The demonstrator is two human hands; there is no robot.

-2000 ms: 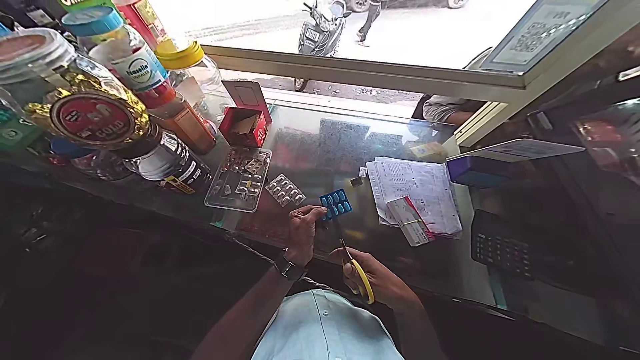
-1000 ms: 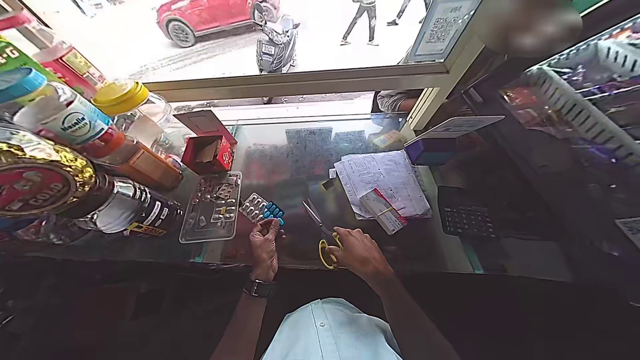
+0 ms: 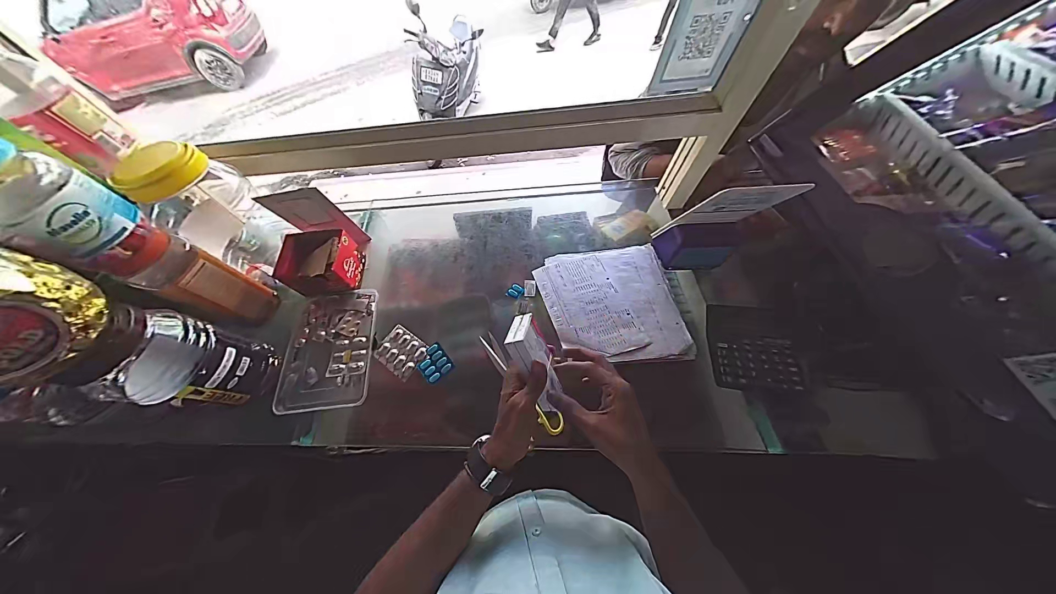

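My left hand [image 3: 518, 408], with a watch on its wrist, grips a small white and pink carton [image 3: 526, 342] held upright above the glass counter. My right hand [image 3: 601, 404] is at the carton's right side, fingers bent; whether it grips the carton is unclear. Yellow-handled scissors [image 3: 550, 419] show partly behind and below the carton, their blades pointing up and left. To the left lie a blister strip of pale capsules [image 3: 402, 353] and a blue blister strip [image 3: 435, 363], side by side. A small cut piece with blue capsules [image 3: 515, 290] lies beyond the carton.
A clear plastic tray [image 3: 289, 379] holds loose blister pieces, with an open red box [image 3: 322, 262] behind it. Jars and bottles [image 3: 165, 206] crowd the left. Stacked papers [image 3: 615, 305], a purple box [image 3: 697, 247] and a calculator [image 3: 757, 355] are at right. A person's arm [image 3: 639, 161] is beyond the window frame.
The carton, earlier on the papers, is now in my left hand. The blue strip has left that hand and lies on the counter. My right hand has let go of the scissors.
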